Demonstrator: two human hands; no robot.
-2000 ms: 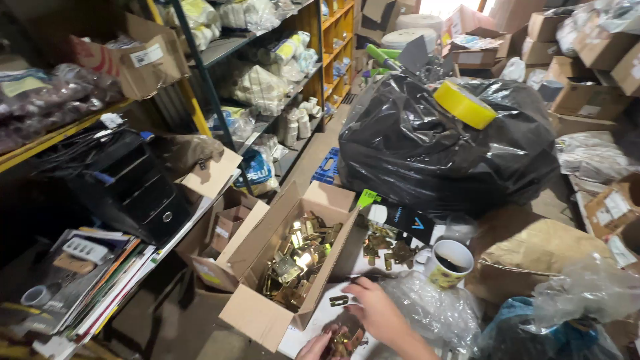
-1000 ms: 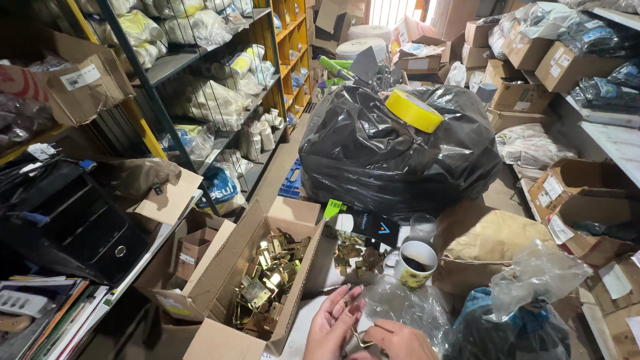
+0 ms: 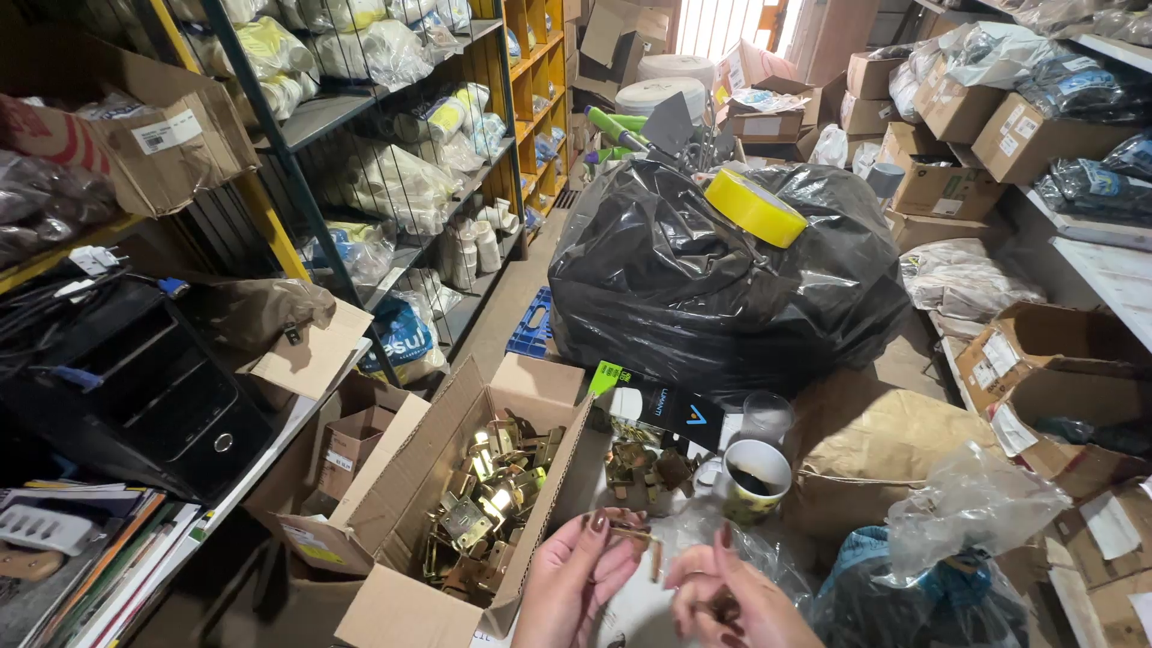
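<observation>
Between the fingers of my left hand [image 3: 585, 571] is a small bent brass-coloured metal piece [image 3: 646, 537]. Close by on the right, my right hand [image 3: 733, 594] has its fingers curled over small metal parts, partly hidden. An open cardboard box [image 3: 367, 529] at the left holds a heap of brass-coloured metal latch parts [image 3: 490, 504]. Beyond my hands, a smaller pile of similar metal parts [image 3: 643, 470] lies on a white surface. A mug of dark liquid [image 3: 756, 481] stands beside that pile, with clear plastic bags [image 3: 765, 558] in front of it.
A large black plastic bag [image 3: 720, 288] bearing a roll of yellow tape [image 3: 754, 207] fills the middle. A black computer tower [image 3: 135, 387] stands left. Metal shelves [image 3: 315, 117] hold bagged fittings. A brown paper bag [image 3: 882, 441], cardboard boxes [image 3: 1035, 346] and another plastic bag [image 3: 927, 585] are on the right.
One second ago my hands were nearly together around a metal piece; now they are apart, with the piece in the left. Two seconds ago the right hand was at the parts on the white surface.
</observation>
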